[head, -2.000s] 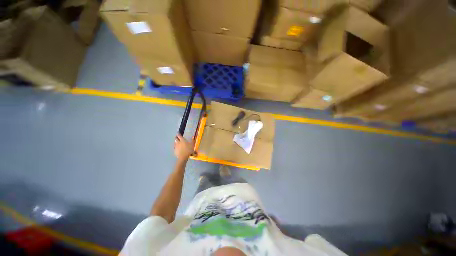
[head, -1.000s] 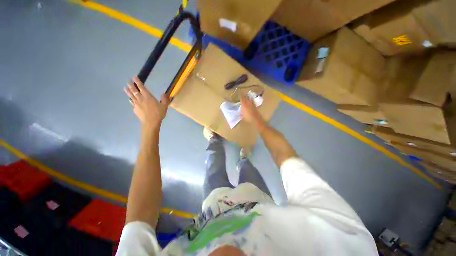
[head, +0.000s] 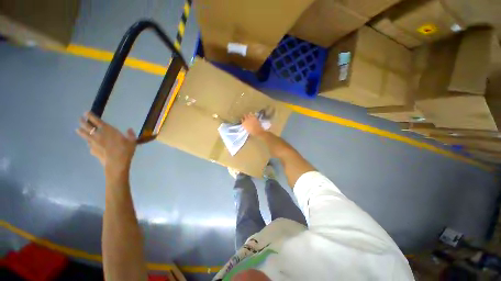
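Note:
A brown carton (head: 192, 115) lies on the trolley, whose orange edge (head: 171, 100) shows at its left. A crumpled white bag (head: 234, 137) and a dark corded item (head: 267, 112) are on the carton. My right hand (head: 254, 125) is closed on the bag's upper part, beside the corded item, and partly hides both. My left hand (head: 111, 144) lies over the near corner of the black trolley handle (head: 118, 60), with its fingers over the bar and its thumb apart. The fingertips' grip is blurred.
A blue pallet (head: 296, 59) and stacked cartons (head: 376, 66) stand beyond the yellow floor line (head: 351, 125). Another carton (head: 38, 19) is at the upper left. A red crate (head: 35, 262) is at the lower left. My feet are close to the carton's near edge.
The handle and carton have shifted left in view, and my left hand has moved with the handle. My right hand has come down onto the bag and corded item.

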